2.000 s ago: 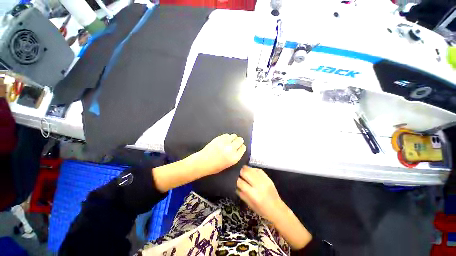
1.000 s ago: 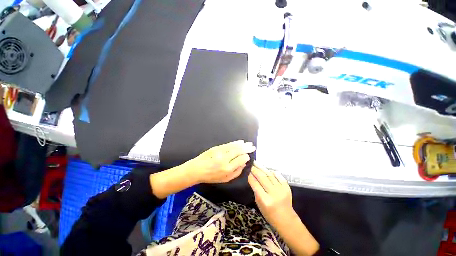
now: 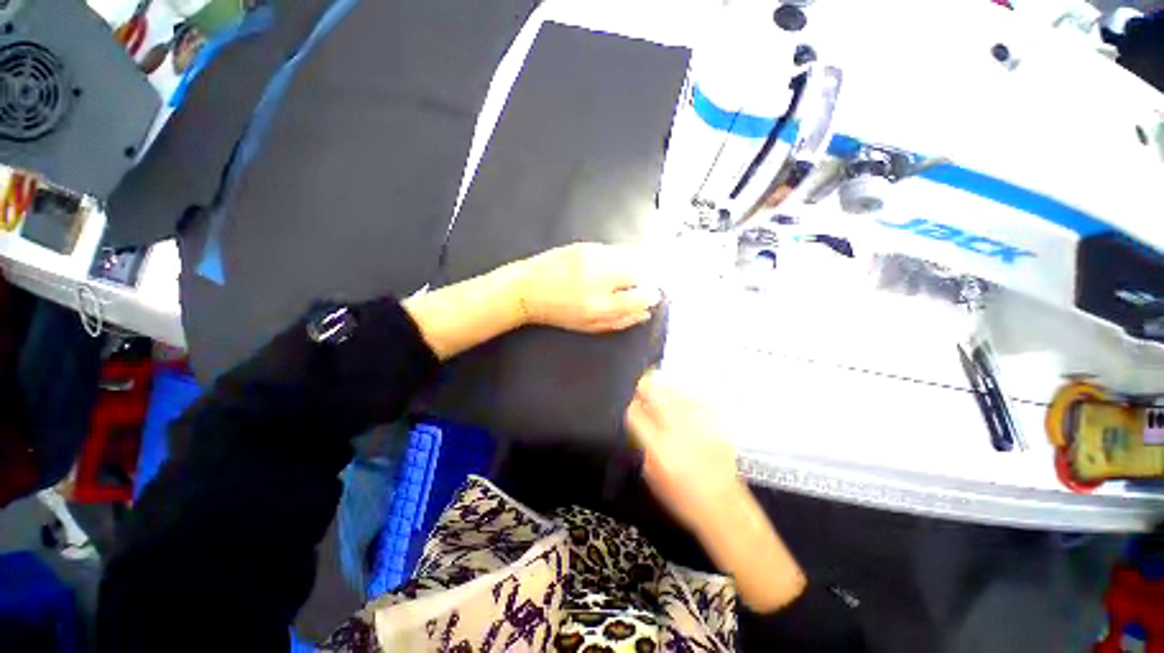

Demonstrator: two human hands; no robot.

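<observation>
A dark grey cut panel (image 3: pixel 562 140) lies on the white table left of the needle area, its right edge along the presser foot (image 3: pixel 706 217) of the sewing machine (image 3: pixel 970 217). My left hand (image 3: pixel 590 288) lies on the panel, fingertips at its right edge just below the bright lamp spot. My right hand (image 3: pixel 683 434) holds the panel's right edge between thumb and fingers, nearer my lap at the table's front. The panel's lower end hangs over the front edge towards my lap. The fingertips of my right hand are partly hidden.
More grey panels (image 3: pixel 345 153) with a blue strip (image 3: pixel 255 140) lie at left, beside a grey fan-vented housing (image 3: pixel 58 96). Snips (image 3: pixel 989 396), a pen-like tool and a yellow phone (image 3: pixel 1117 440) lie at right. A blue crate (image 3: pixel 411 504) stands below the table edge.
The panel has moved away from me along the machine, its far end now higher in view. My left hand has moved forward with it; my right hand stays near the table's front edge.
</observation>
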